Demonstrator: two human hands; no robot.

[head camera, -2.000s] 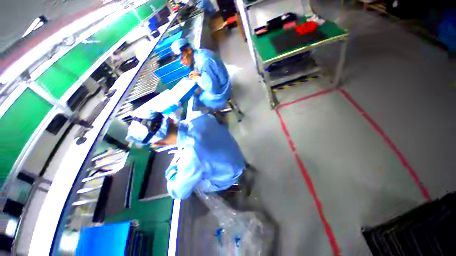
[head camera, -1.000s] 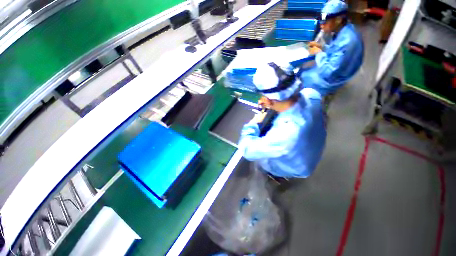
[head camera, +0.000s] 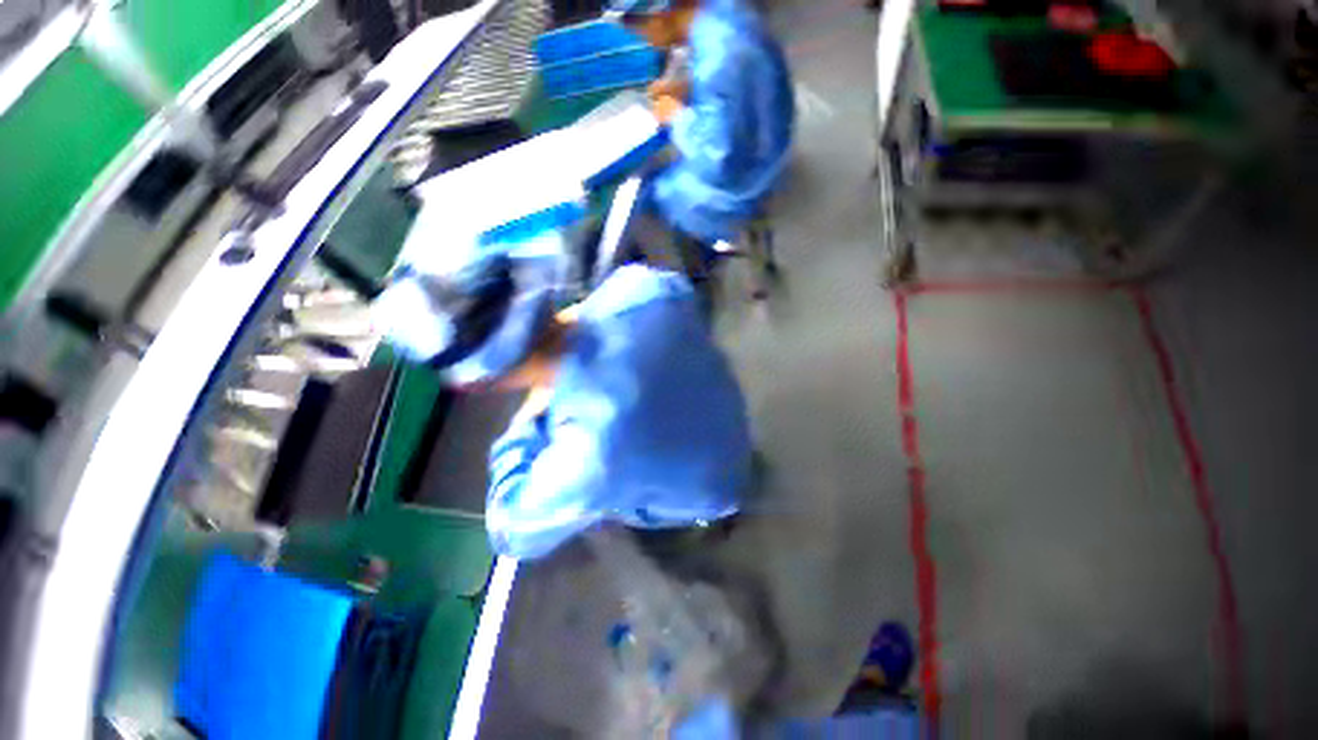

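Note:
Neither of my hands shows. Nearest in front of me on the left is a stack of blue-filmed panels (head camera: 263, 648) with dark edges, on the green bench top (head camera: 445, 636). A large clear plastic bag (head camera: 658, 622) with small blue bits hangs at the bench edge near the floor. Blue cloth (head camera: 831, 727) and a dark blue shoe (head camera: 890, 654) show at the bottom edge. The picture is blurred.
A person in a blue smock (head camera: 651, 405) bends over the bench by dark panels (head camera: 344, 441). Another person (head camera: 737, 116) sits beyond. A long white shelf (head camera: 159, 390) runs left. Red floor lines (head camera: 915, 506) and a green-topped table (head camera: 997, 72) are right.
The view has swung right since one second ago, so the bench and blue stack lie further left. The white panel at lower left has left view; a shoe has come in at the bottom.

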